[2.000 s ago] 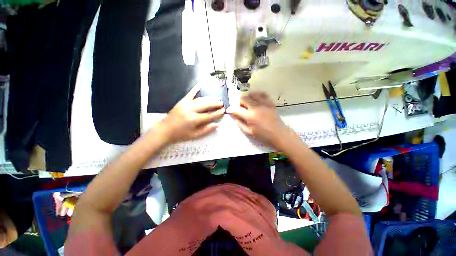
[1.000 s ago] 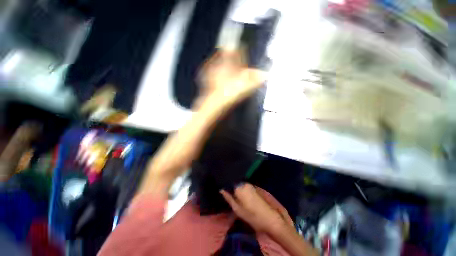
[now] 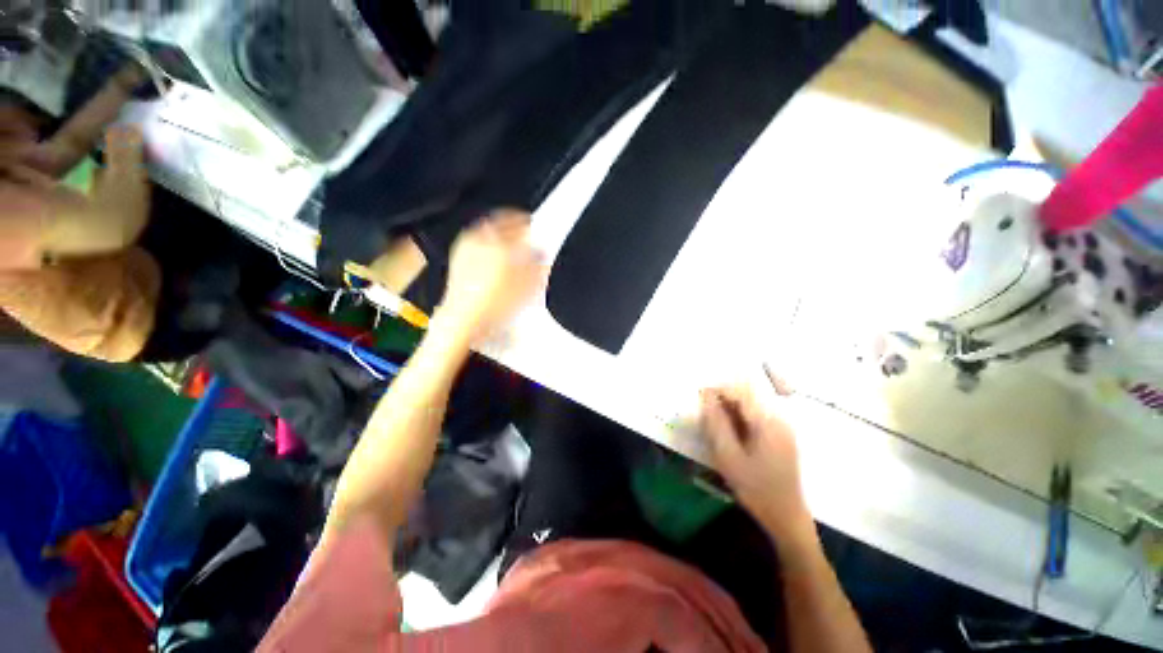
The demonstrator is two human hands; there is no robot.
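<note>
A long curved black panel (image 3: 650, 191) lies flat on the white table. A larger pile of black panels (image 3: 472, 128) lies to its left. My left hand (image 3: 491, 274) is blurred at the pile's near right edge; whether it grips fabric is unclear. My right hand (image 3: 753, 447) is over the table's front edge, fingers bent and partly apart, with nothing seen in it. The cream sewing machine (image 3: 982, 396) stands at the right, with blue-handled thread snips (image 3: 1057, 529) on its bed.
A pink thread cone (image 3: 1110, 160) is at the upper right. Cardboard (image 3: 899, 83) lies at the back. A blue crate (image 3: 153, 523) with dark fabric is below the table at left. Another person (image 3: 83, 242) sits at a neighbouring machine (image 3: 287, 70) at the upper left.
The view has swung left. My hands have left the needle area. The dark piece held over the table edge a second ago no longer shows in them. They are now apart.
</note>
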